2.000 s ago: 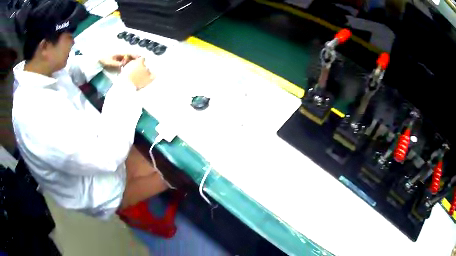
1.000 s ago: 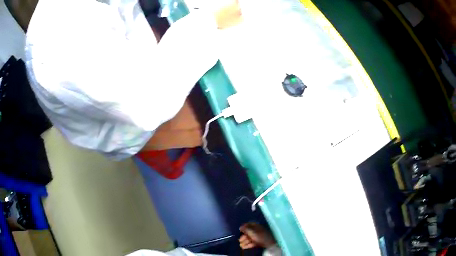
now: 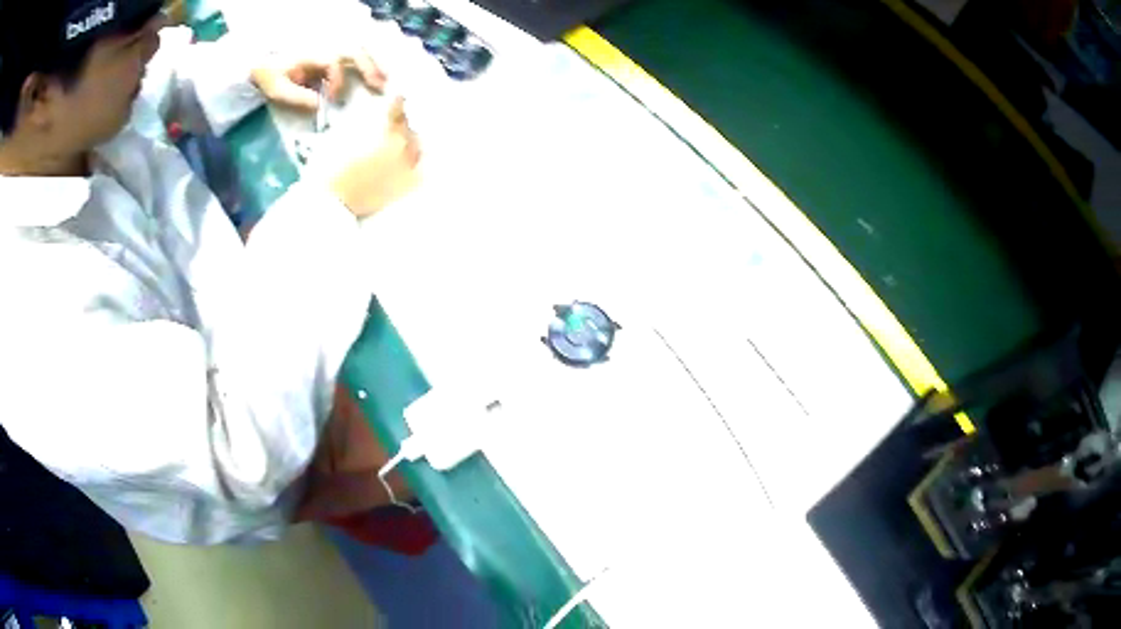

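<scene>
A round black unit with small side tabs and a greenish centre lies on the white bench cover near the middle of the view. No hand touches it. The end of the black fixture base plate shows at the lower right. Toggle clamp fixtures stand on it, dark, blurred and cut off by the edge. Neither of my hands is in the picture.
A neighbour in a white coat sits at the left, hands over the bench. Several small black parts lie beyond them. White plug adapters with cables sit at the green bench edge. A yellow-edged green strip runs behind.
The view has swung left, then down and partly back up. The hand seen at the bottom edge one second ago is out of view. The round black unit still lies on the bench.
</scene>
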